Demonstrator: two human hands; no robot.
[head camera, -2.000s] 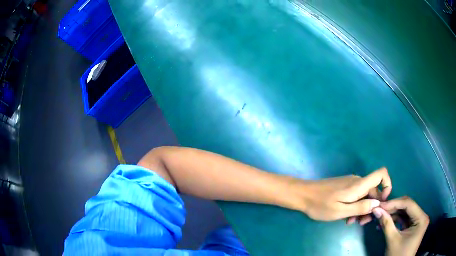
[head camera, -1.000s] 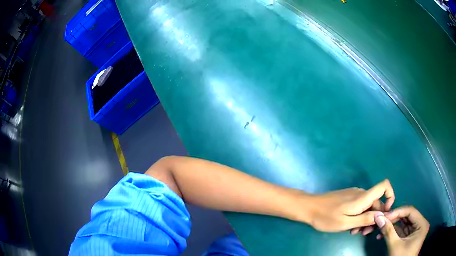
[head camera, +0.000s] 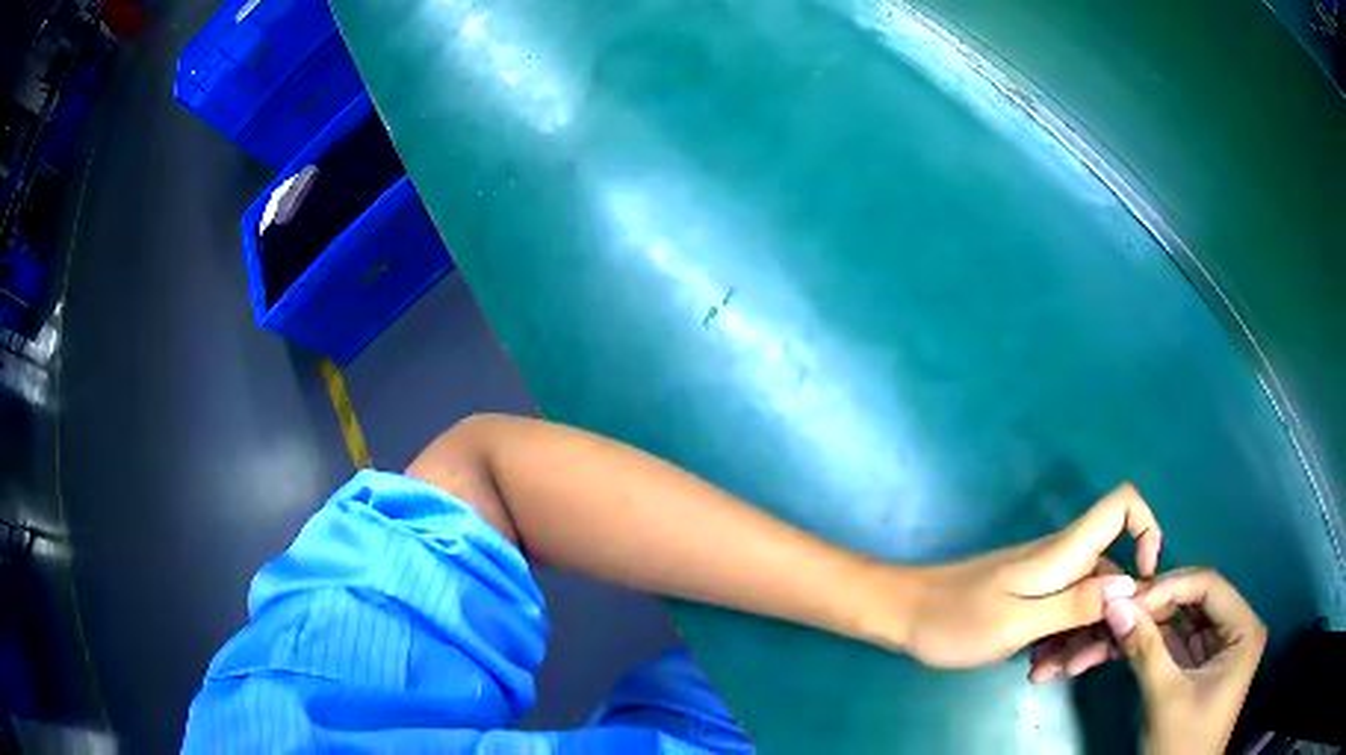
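My left hand reaches in from the lower left, bare, with the blue sleeve pushed up to the elbow. Its thumb and index finger are pinched together at the lower right, above the green mat. My right hand is partly cut off by the bottom edge. Its thumb and fingertips meet those of my left hand. Anything held between the fingertips is too small or hidden to make out.
A dark object stands at the right edge beside my right hand. A raised metal strip runs along the far side of the mat. Blue bins stand on the floor left of the bench, one with a white item inside. Yellow floor tape lies below them.
The view has shifted slightly and back. Both hands stay together at the lower right, fingertips still meeting, with only small finger movements.
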